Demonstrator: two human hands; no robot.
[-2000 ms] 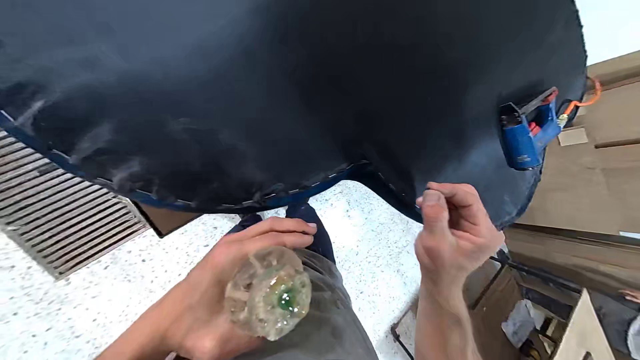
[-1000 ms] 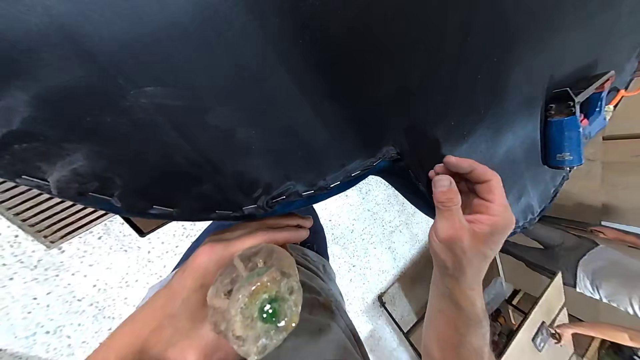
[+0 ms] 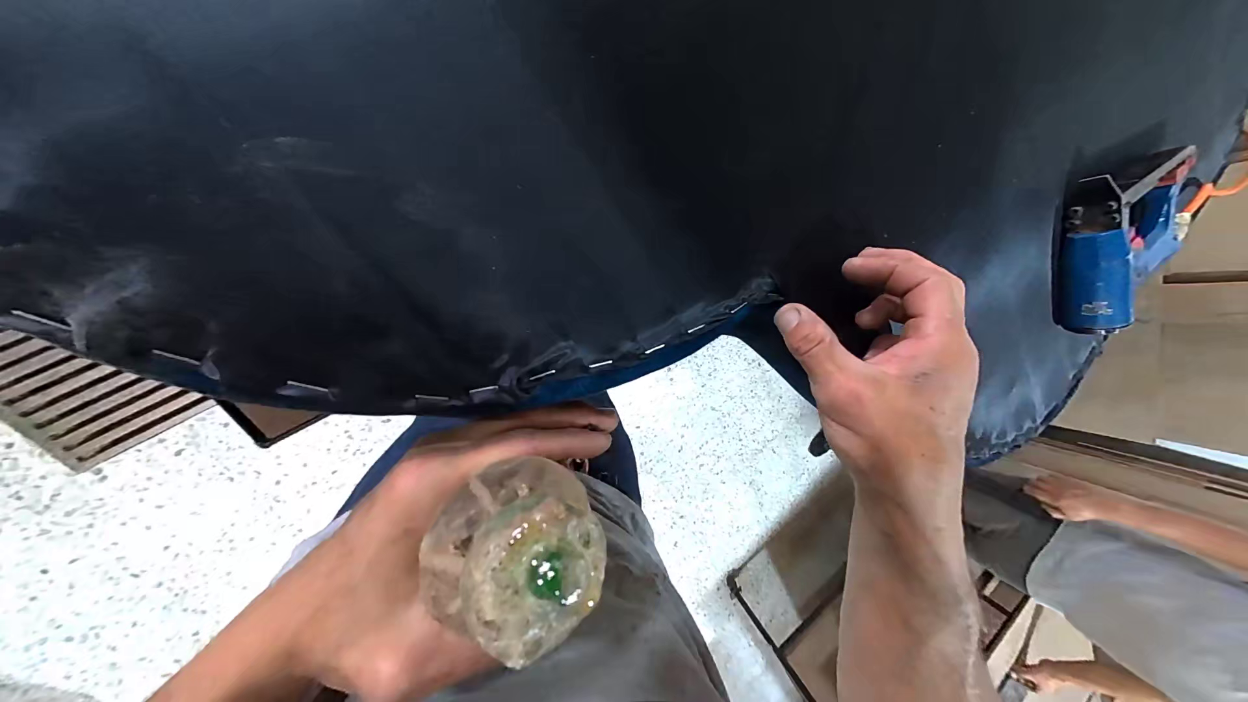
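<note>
A large black fabric underside (image 3: 585, 175) spans the upper view, its curved edge fixed with a row of staples (image 3: 600, 364) over blue cloth. My left hand (image 3: 429, 517) is just below this edge, wrapped around a tool with a clear, worn round end (image 3: 531, 565) showing green inside; the rest of the tool is hidden. My right hand (image 3: 892, 361) is at the notch in the edge, thumb and fingers apart and bent; whether it touches the fabric cannot be told. A blue pneumatic staple gun (image 3: 1102, 273) lies on the fabric at the right.
An orange air hose (image 3: 1219, 190) runs from the staple gun. Cardboard (image 3: 1199, 361) stands at the right edge. Another person's arm (image 3: 1141, 512) and grey shirt show at lower right, near wooden frames (image 3: 799, 595). A floor grate (image 3: 97, 400) is at left.
My right hand's thumb and fingers, close together before, have moved apart. My left hand still holds the clear-ended tool. The other person has come further into view at lower right.
</note>
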